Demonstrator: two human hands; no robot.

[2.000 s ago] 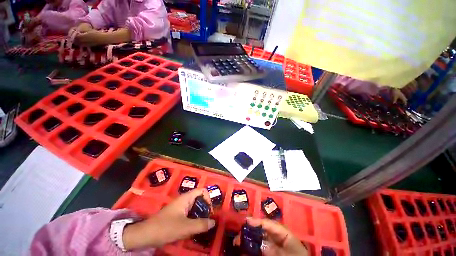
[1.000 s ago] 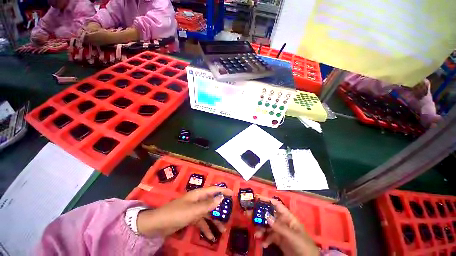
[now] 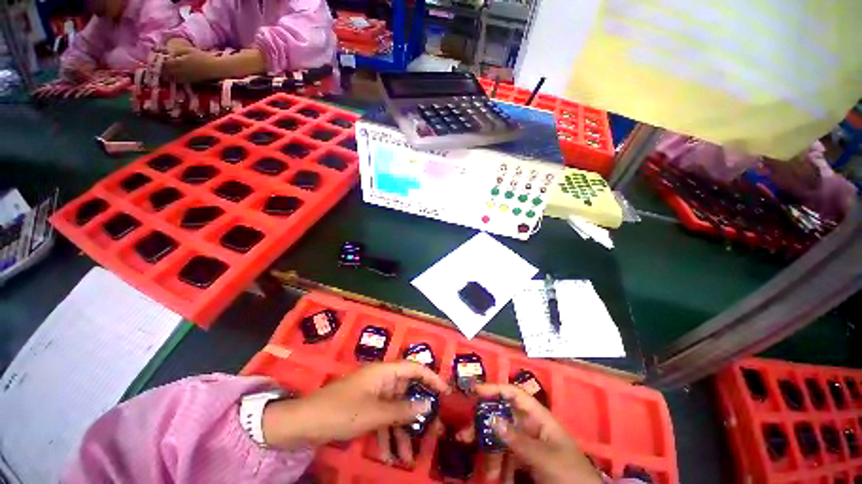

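Note:
My left hand [image 3: 354,406] holds a small black smartwatch unit [image 3: 422,408] with a lit screen, over the near red tray [image 3: 605,416]. My thumb covers part of its screen. My right hand [image 3: 539,437] holds a second smartwatch unit [image 3: 492,423], also lit, with a finger over the screen. The two units are side by side and apart. Several watch units with lit screens stand in the tray's far row, one of them at the left end [image 3: 319,325]. Darker units lie in pockets below my hands, partly hidden.
A dark watch unit [image 3: 476,297] lies on white paper beyond the tray, beside a pen [image 3: 553,307] on a note sheet. A white instrument [image 3: 444,184] carries a calculator [image 3: 452,118]. A full red tray [image 3: 194,307] is left, a side tray [image 3: 747,444] right. Yellow sheet [image 3: 728,76] hangs upper right.
Both hands have lifted the units from low and dark to upright with lit screens. In the last second my left thumb and a right-hand finger have moved onto the screens. The view has shifted slightly.

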